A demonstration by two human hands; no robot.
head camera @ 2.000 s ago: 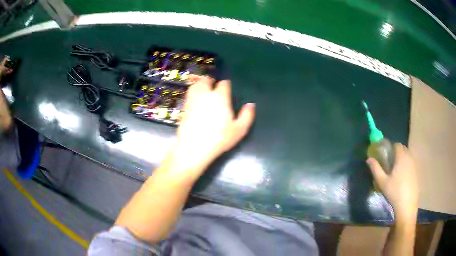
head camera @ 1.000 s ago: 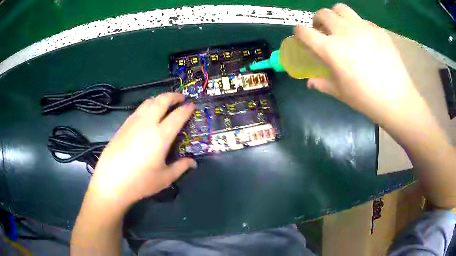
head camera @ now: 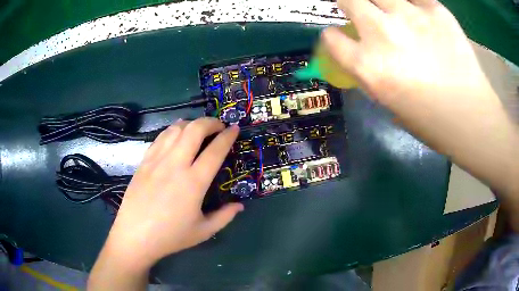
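Two open black power strip bases lie side by side, the upper one (head camera: 266, 118) touching or nearly touching the lower one (head camera: 291, 149). Brass clips, coloured wires and pale circuit boards show inside both. My left hand (head camera: 176, 187) grips the left end of the lower base, fingers at its upper corner and thumb near its lower corner. My right hand (head camera: 398, 51) holds the blurred yellow squeeze bottle (head camera: 337, 67) on its side. Its green nozzle points left over the upper base's right half; the tip is too blurred to place exactly.
A coiled black cord (head camera: 85, 124) runs to the upper base. Another coil (head camera: 79, 177) lies below it, partly behind my left hand. A scuffed white rail (head camera: 171, 23) borders the back. Cardboard (head camera: 469, 190) lies at right, with a carton (head camera: 427, 267) below the bench edge.
Since two seconds ago, the bottle has come from the right side to above the upper base. Over the last second its nozzle has shifted right along the base. My left hand stays at the left ends.
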